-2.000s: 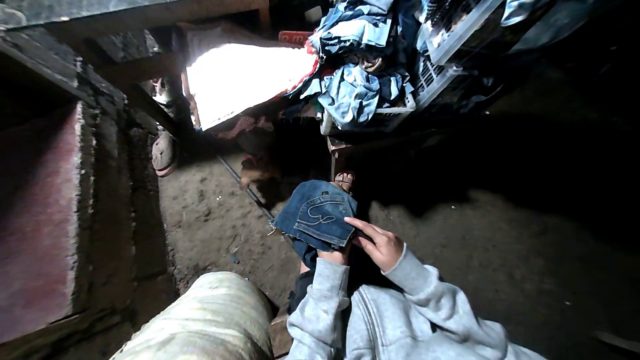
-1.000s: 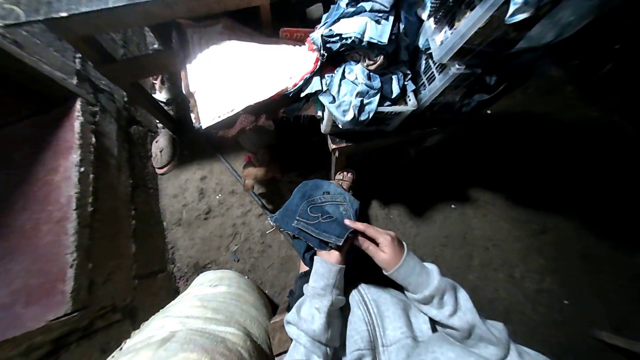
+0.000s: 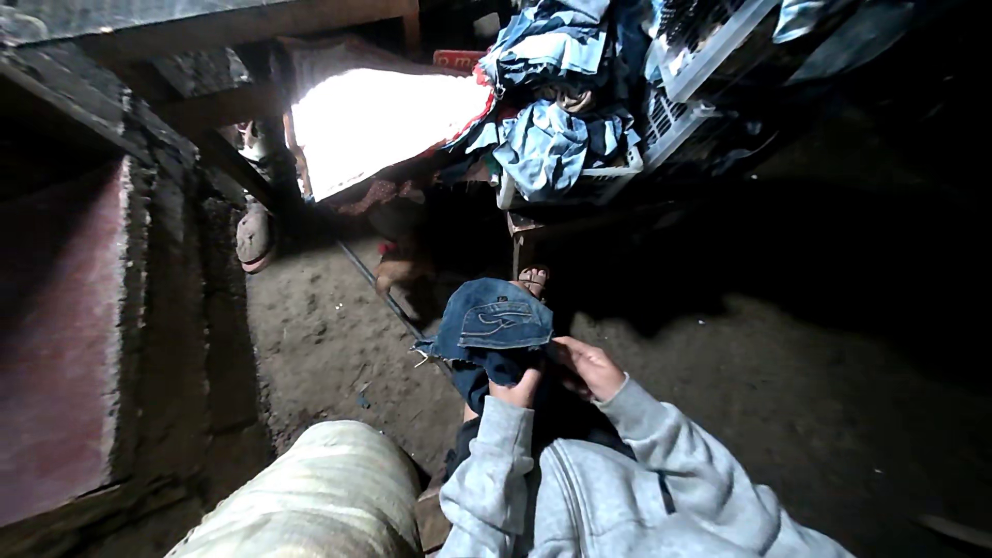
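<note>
A cut piece of blue denim (image 3: 496, 318) with a stitched back pocket lies over my knee. My left hand (image 3: 518, 389) is under its near edge and grips the denim there, with the fingers largely hidden by the cloth. At the right edge of the piece is my right hand (image 3: 590, 367), its fingertips against the denim near the pocket's corner; some of its fingers are in shadow. Darker folds of denim hang below the pocket.
A full, pale sack (image 3: 333, 496) stands at my left. Ahead, a plastic crate (image 3: 612, 177) holds denim scraps (image 3: 546, 143), beside a brightly lit cloth surface (image 3: 387, 116). A thin rod (image 3: 380, 287) crosses the dirt floor near a brown chicken (image 3: 399, 271). A worn shoe (image 3: 254, 236) is at left.
My right hand has moved off the pocket's face to the right edge of the denim. The near edge of the piece is now bunched up over my left hand.
</note>
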